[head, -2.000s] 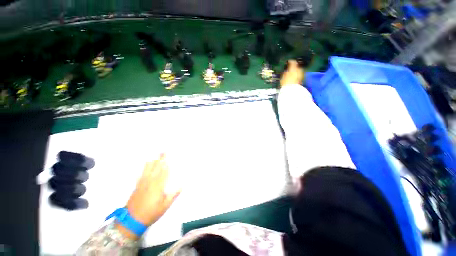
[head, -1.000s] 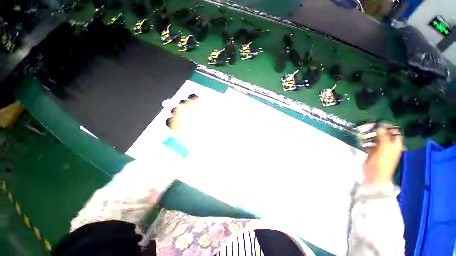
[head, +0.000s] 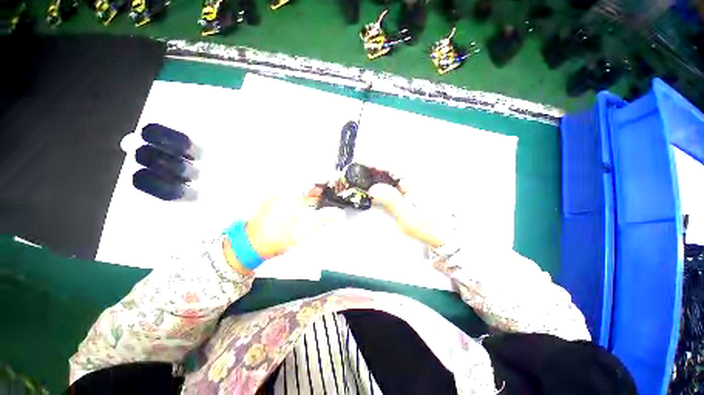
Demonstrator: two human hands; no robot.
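Note:
My left hand (head: pixel 292 219) and my right hand (head: pixel 403 210) meet over the middle of the white sheets (head: pixel 432 146). Between them they hold a small black adapter unit (head: pixel 358 179) with a yellow and silver part showing on its near side. My fingers hide much of it, and the parts are blurred. A black coiled cord (head: pixel 348 143) lies on the sheet just beyond the unit. Three black oval covers (head: pixel 164 162) lie side by side at the left of the sheets.
A green belt (head: pixel 309 31) with circuit boards (head: pixel 446 55) and dark parts runs beyond a whitish rail (head: pixel 463 93). A black mat (head: pixel 69 146) lies at left. Blue bins (head: pixel 645 224) stand at right, with dark corded parts (head: pixel 691 308) at the frame's edge.
My right hand has come back from the belt's edge with a part, and my left hand from the black covers. Both hands now meet over the sheets. Three covers remain in the row, fewer than before.

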